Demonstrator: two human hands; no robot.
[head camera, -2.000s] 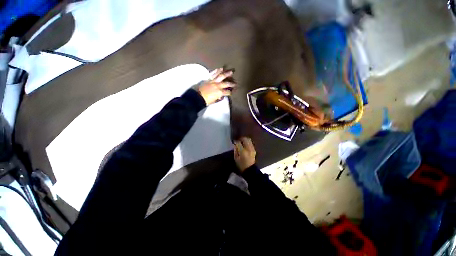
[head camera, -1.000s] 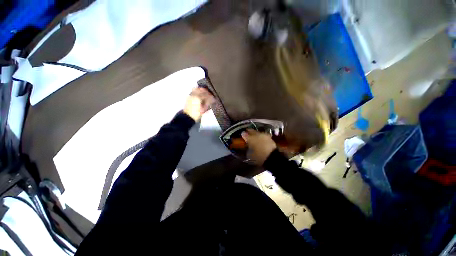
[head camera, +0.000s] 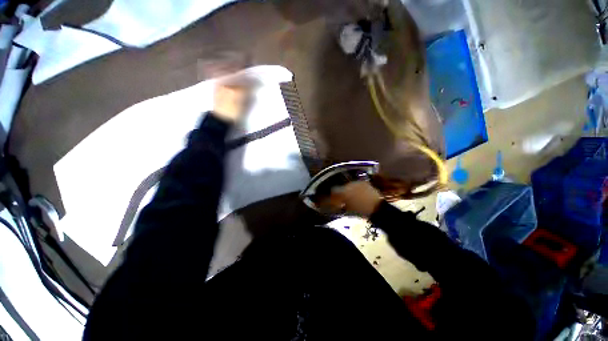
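Note:
The pale garment panel (head camera: 267, 156) lies on the brown table cover (head camera: 333, 86). A dark seam strip (head camera: 143, 190) runs lengthwise along it, and a dark hem band (head camera: 299, 120) lies along its short right end. My left hand (head camera: 233, 96) is blurred, over the panel's upper edge near its right end; its fingers are not clear. My right hand (head camera: 353, 198) is closed on the handle of the steam iron (head camera: 333, 180), which stands at the lower end of the hem band. My fingers hide most of the handle.
Loose pale panels (head camera: 140, 20) lie at the far edge. A yellow hose (head camera: 400, 123) loops from the iron over the table's right part. A blue flat area (head camera: 457, 93) is at the right. Blue crates (head camera: 500, 216) stand on the floor, lower right. Pale pieces (head camera: 33, 280) hang at the lower left.
My right hand has gone from the panel's corner to the iron, which has moved left to the hem band. The dark hem band now shows. My left hand has moved left from the panel's end.

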